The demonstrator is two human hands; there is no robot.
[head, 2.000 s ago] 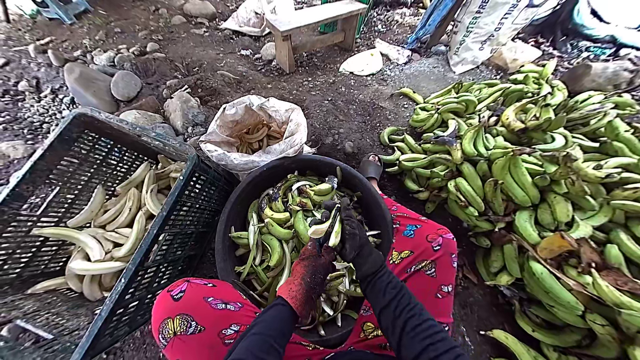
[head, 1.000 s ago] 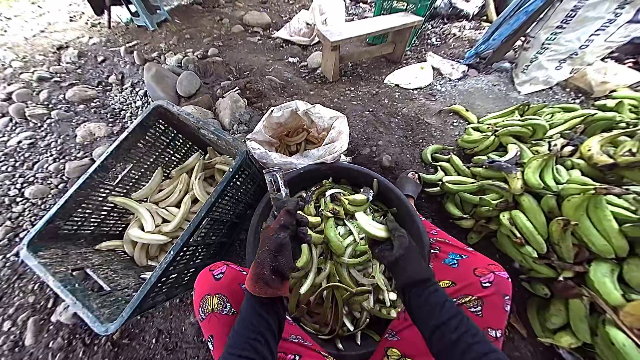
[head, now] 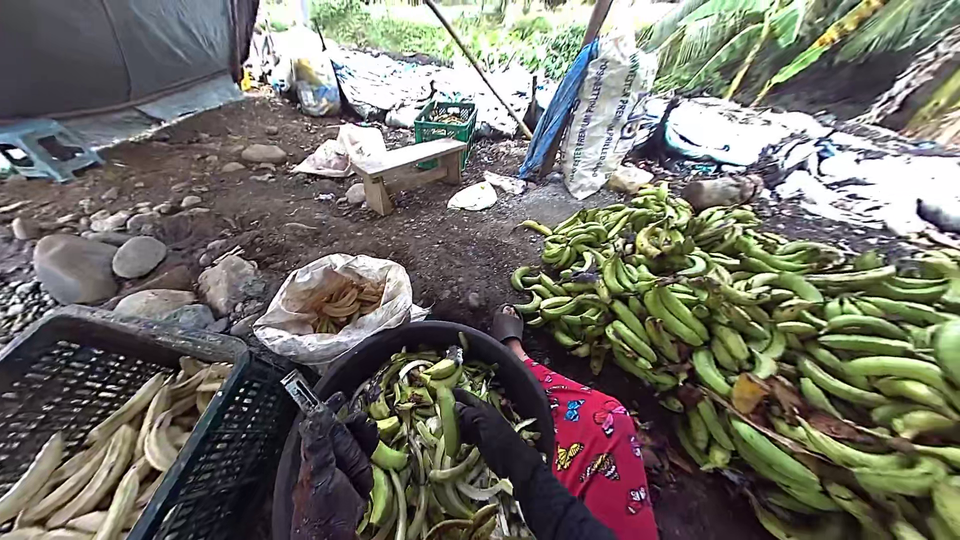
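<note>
My left hand (head: 334, 457), in a dark stained glove, is closed around a metal-bladed peeling tool (head: 300, 391) that points up over the left rim of a round black tub (head: 536, 397). My right hand (head: 480, 424), in a black glove, is at a green plantain (head: 448, 420) standing nearly upright among the peels; its fingertips are partly hidden, so its hold is unclear. Green peels (head: 397, 480) and unpeeled plantains fill the tub. Peeled plantains (head: 105, 465) lie in the dark plastic crate (head: 217, 442) at the left.
A white sack (head: 289, 319) with brownish plantains stands behind the tub. A large pile of green plantains (head: 675, 322) spreads to the right. Farther back are a wooden bench (head: 409, 161), a green crate (head: 465, 124), stones (head: 75, 266) and a blue plastic stool (head: 52, 150).
The view has tilted up. Two seconds ago both hands were together over the tub; since then they have come apart, with the tool in my left hand.
</note>
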